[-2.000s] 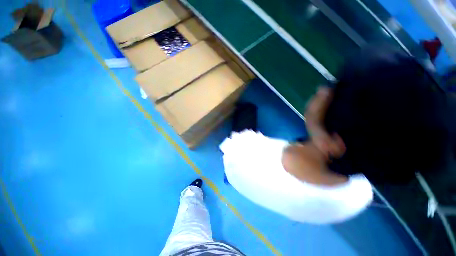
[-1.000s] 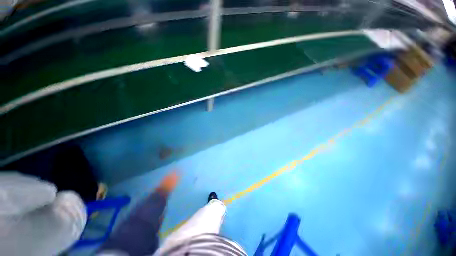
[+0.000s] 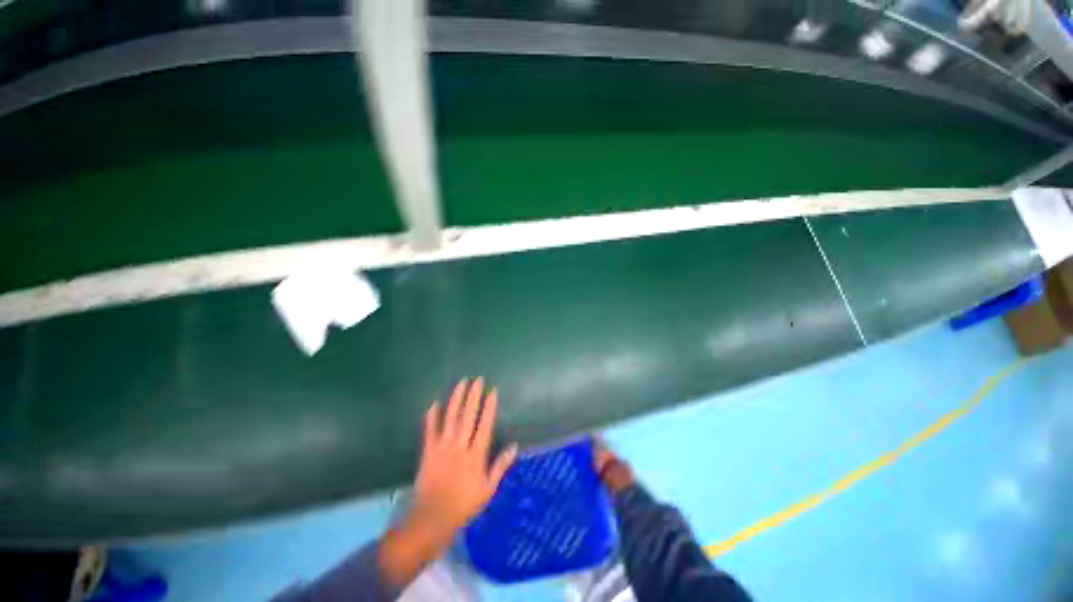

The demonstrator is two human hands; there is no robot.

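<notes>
A blue plastic stool (image 3: 539, 517) with a perforated seat is at the bottom centre, against the edge of the dark green side worktop (image 3: 612, 329). My right hand (image 3: 611, 466) is at the stool seat's right rim and grips it; its fingers are partly hidden. My left hand (image 3: 459, 456) is over the worktop's near edge, palm down with fingers spread, holding nothing. A crumpled white scrap (image 3: 321, 306) lies on the worktop near the upright (image 3: 406, 141), to the left of it.
An off-white rail (image 3: 612, 228) separates the worktop from the green conveyor belt (image 3: 659, 159). At the right are a white sheet-like item (image 3: 1047, 221), a brown carton (image 3: 1040, 323) and a blue object (image 3: 998, 303). A yellow line (image 3: 871, 461) crosses the blue floor.
The view has moved close over the worktop. My two hands have come into view, left over the worktop and right at the stool. The stool is now against the worktop's edge.
</notes>
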